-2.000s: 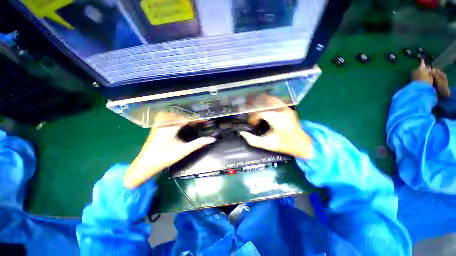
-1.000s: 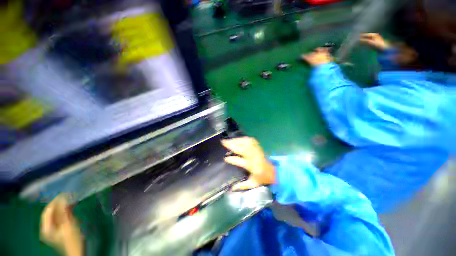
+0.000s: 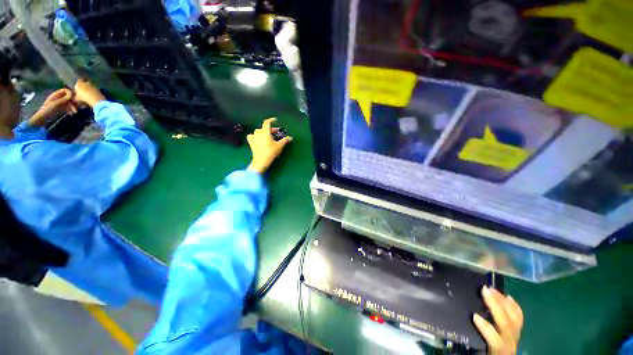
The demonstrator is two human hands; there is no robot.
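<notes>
My left hand is stretched out over the green bench, left of the display, with its fingers around a small black unit. My right hand is at the right end of the black fixture, fingers bent over its edge beside a dark upright part; what the fingertips touch is hard to tell. The fixture lies flat, with white lettering and a red spot on its front edge. The clear acrylic guard spans its rear.
The framed instruction display stands above the guard. A tall black parts tray leans at the upper left. Cables run from the fixture's left side to the bench edge. A co-worker in a blue smock sits at the left.
The view has swung to the left. My left hand has moved from beside the fixture out to the small black unit on the bench. My right hand remains at the fixture's right end.
</notes>
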